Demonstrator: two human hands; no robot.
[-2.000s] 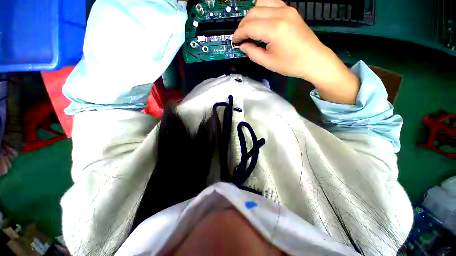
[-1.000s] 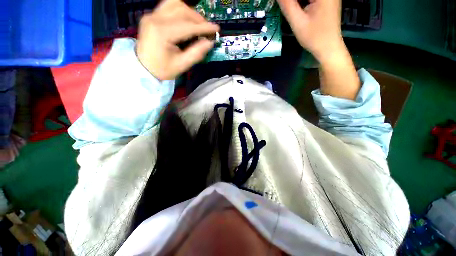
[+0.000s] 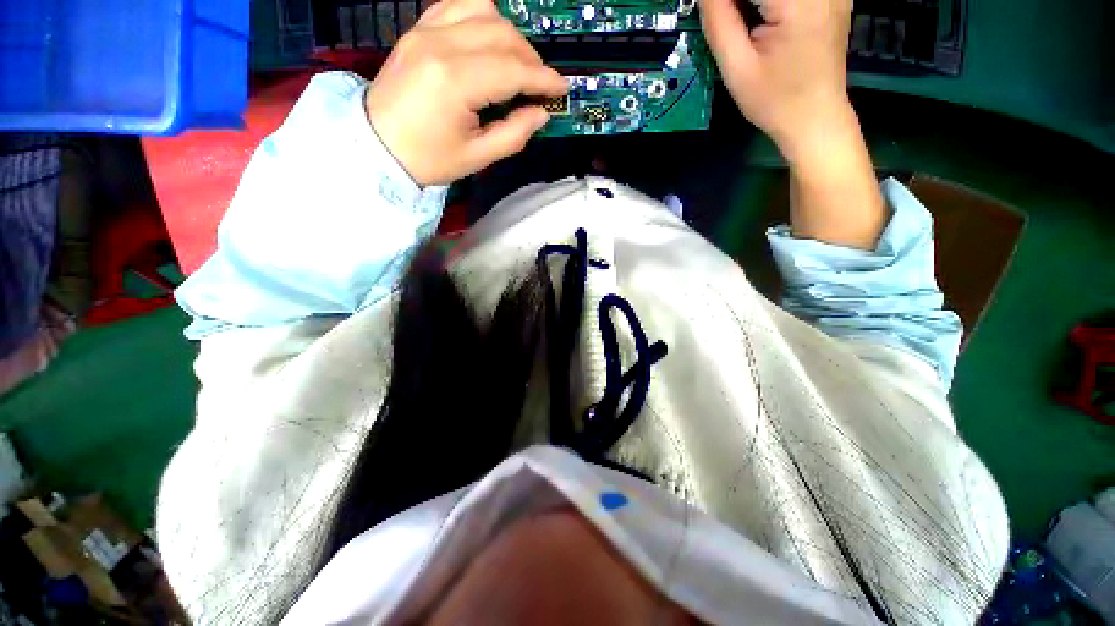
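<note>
A green circuit board (image 3: 624, 119) with a long dark slot, white parts and small gold-brown parts lies at the top centre, its upper part cut off by the picture's edge. My left hand (image 3: 459, 98) is over the board's left side, thumb and index finger closing around a small gold-brown component (image 3: 556, 105) at the lower left section. Another gold-brown piece (image 3: 596, 115) sits just right of it. My right hand (image 3: 789, 61) is at the board's right edge and holds it; its fingertips are partly cut off by the top edge.
A blue plastic bin (image 3: 122, 116) is at the upper left, with a red sheet (image 3: 208, 171) below it. Black compartment trays (image 3: 911, 31) show behind the hands. A brown cardboard box (image 3: 978, 245) is beside my right sleeve. A red stool (image 3: 1092, 367) stands at the far right.
My left hand has come into view over the board's left side and its fingertips now meet a gold-brown piece. My right hand has moved from the board's middle to its right edge.
</note>
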